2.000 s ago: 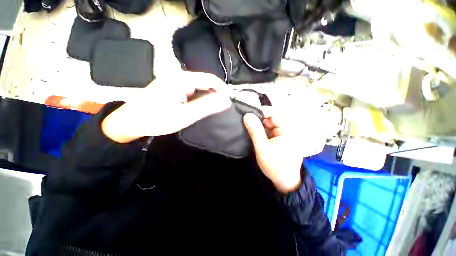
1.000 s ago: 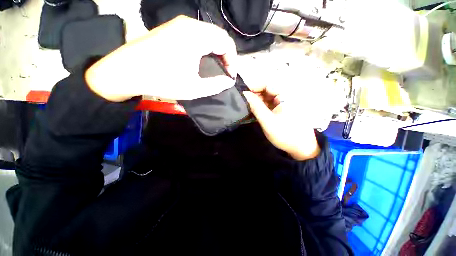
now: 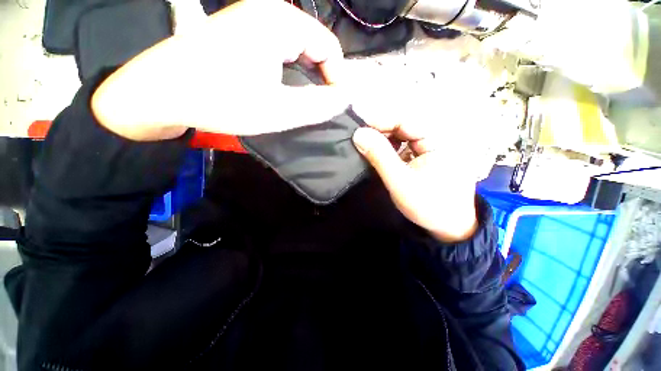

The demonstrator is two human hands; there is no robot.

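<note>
A black pouch panel (image 3: 312, 156) hangs between my hands at the table's front edge, one corner pointing down and its surface creased. My left hand (image 3: 239, 80) reaches over it from the left and grips its upper part; the hand is overexposed and covers much of the panel. My right hand (image 3: 417, 177) pinches its right edge with thumb and fingers. Whether a side band is attached cannot be told. More flat black panels (image 3: 123, 32) lie at the upper left, partly behind my left arm.
Part-sewn black pouches (image 3: 370, 32) with pale edge lines lie at the top centre. The sewing machine (image 3: 572, 43) is at the upper right in glare. A blue crate (image 3: 565, 275) stands at the lower right. The table's red edge (image 3: 217, 141) runs below my left forearm.
The view has shifted, so the table things sit higher and further left. The panel has turned from nearly level to corner-down. Both hands still hold it.
</note>
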